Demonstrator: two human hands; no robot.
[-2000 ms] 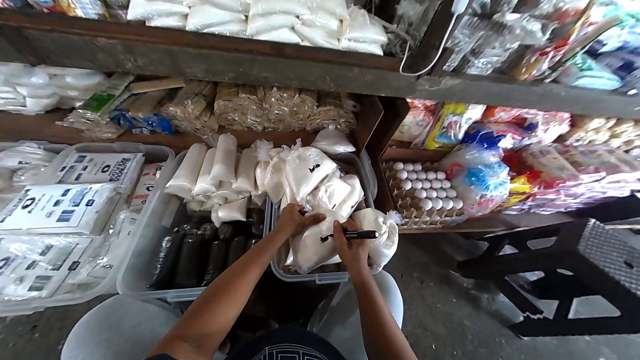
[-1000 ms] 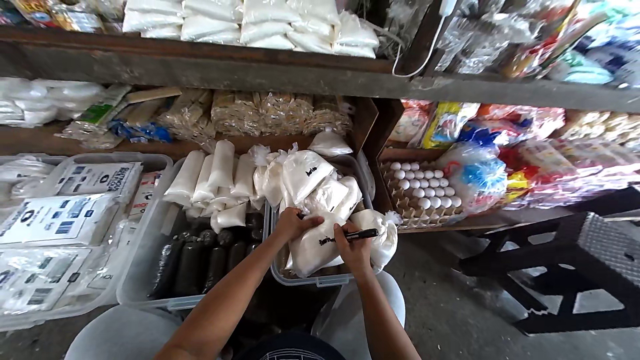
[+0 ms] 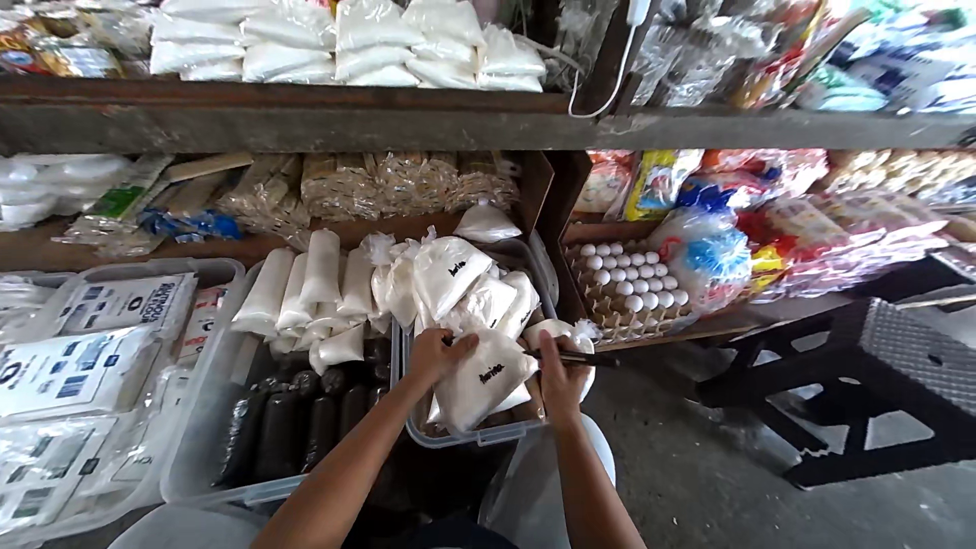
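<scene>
My left hand [image 3: 436, 357] grips the upper left corner of a clear plastic bag of white powder [image 3: 482, 385], which bears black handwriting. My right hand [image 3: 563, 374] holds a black marker pen [image 3: 591, 358], its shaft pointing right, and its fingers are at the bag's right edge. The bag is over a clear plastic bin [image 3: 488, 436] piled with similar bags. One marked bag [image 3: 451, 276] leans at the back of the pile. Another tied bag [image 3: 564, 329] lies behind my right hand, at the bin's right side.
Left of the bin, a clear tub [image 3: 194, 427] holds white tubes [image 3: 263, 293] and dark-filled bags [image 3: 282, 435]. Packaged goods [image 3: 114, 305] fill another tub at far left. Eggs [image 3: 634, 282] sit in trays at right, near a black plastic stool [image 3: 862, 381]. A shelf edge [image 3: 305, 128] crosses above.
The bag in my left hand has been raised and tilted off the pile, its writing now fully in sight. My right hand still holds the marker.
</scene>
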